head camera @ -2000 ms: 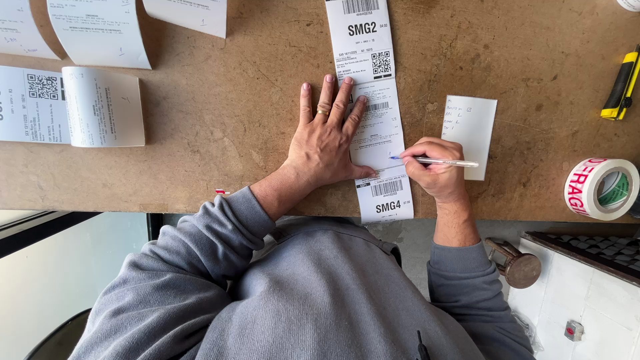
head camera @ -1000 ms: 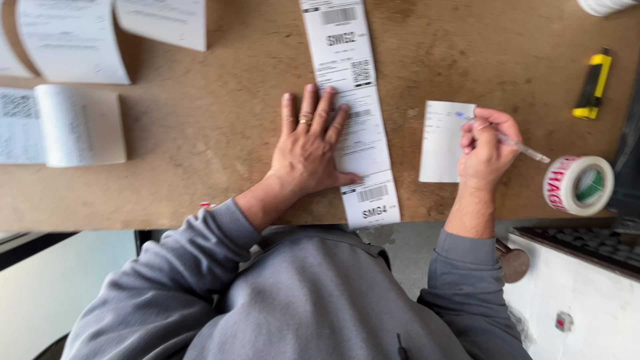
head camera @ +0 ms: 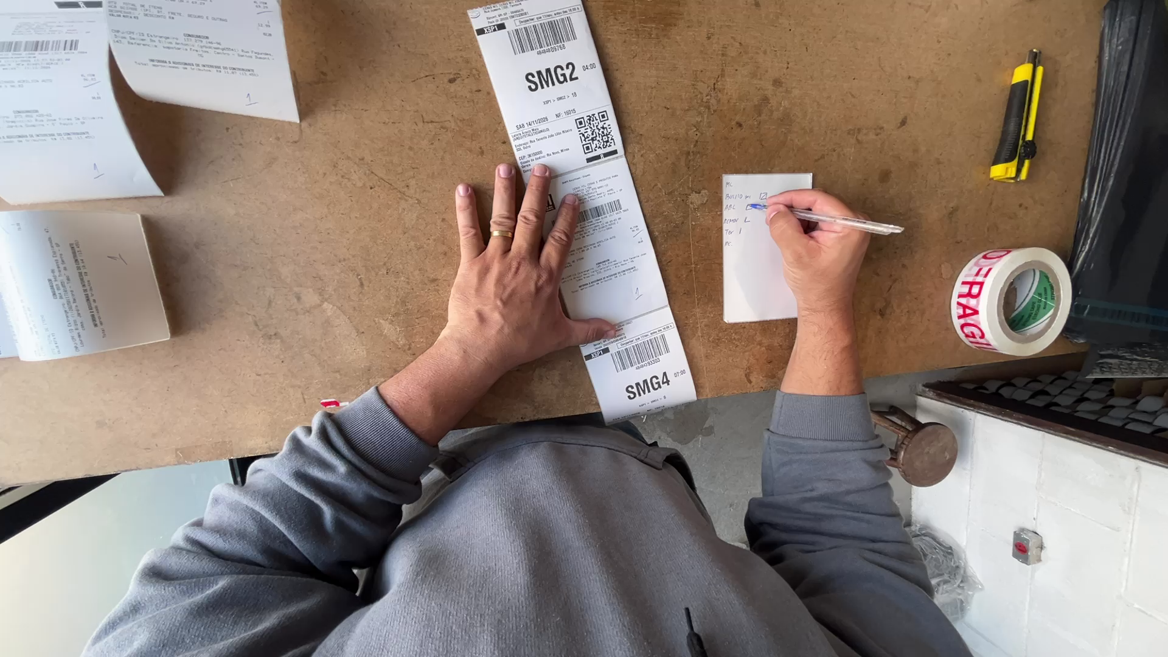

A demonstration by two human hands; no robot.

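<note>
A long strip of printed paper shipping labels (head camera: 602,237) lies across the wooden table, its lower end at the front edge. My left hand (head camera: 516,274) rests flat on the strip's left side, fingers spread and gripping nothing, with a ring on one finger. To the right of the strip lies a small white paper note (head camera: 757,283) with short handwritten lines. My right hand (head camera: 817,246) holds a clear ballpoint pen (head camera: 849,220), whose blue tip meets the note beside the upper lines. Part of the note's right side is under this hand.
Other printed paper strips (head camera: 73,119) curl at the left, one folded over (head camera: 100,283). On the right are a yellow and black utility knife (head camera: 1016,123), a roll of printed packing tape (head camera: 1010,301) and black plastic (head camera: 1118,210). The wooden table's front edge (head camera: 228,452) runs before me.
My right hand has moved with the pen from the label strip to the small note on the right. My left hand has stayed on the strip.
</note>
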